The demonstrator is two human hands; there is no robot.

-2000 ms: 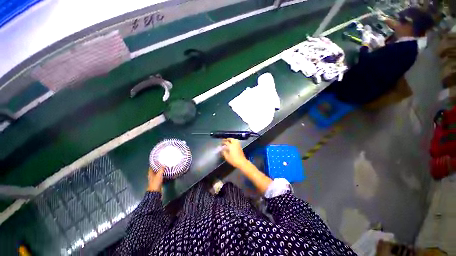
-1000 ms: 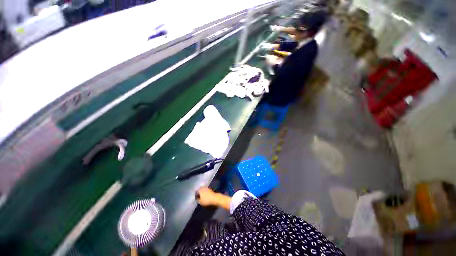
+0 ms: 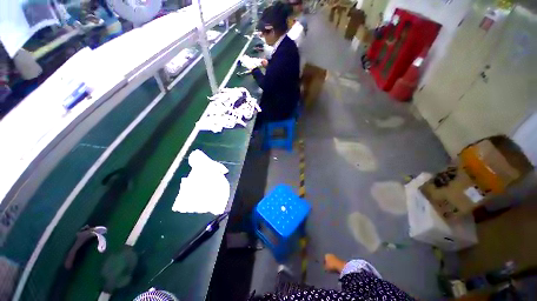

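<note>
The white ribbed fan head (image 3: 155,294) shows only as its top edge at the bottom of the picture. The black electric screwdriver (image 3: 199,239) lies on the green bench near its edge, its thin bit towards the fan head. My right hand (image 3: 334,263) is small at the lower right, over the floor beside the bench; its fingers are not clear. My left hand is out of the picture. A flat white cloth or foam sheet (image 3: 203,186) lies beyond the screwdriver. A round dark part (image 3: 119,266) sits at the belt's edge.
A curved part (image 3: 86,243) lies on the belt. White parts are heaped (image 3: 228,110) farther along the bench, near a seated coworker (image 3: 281,75). A blue stool (image 3: 282,210) stands beside the bench. Cardboard boxes (image 3: 471,176) and a red cabinet (image 3: 402,49) are at right.
The view has turned right towards the aisle. The fan head has slid to the bottom edge and my left hand has left view. My right hand has moved from the bench edge out over the aisle.
</note>
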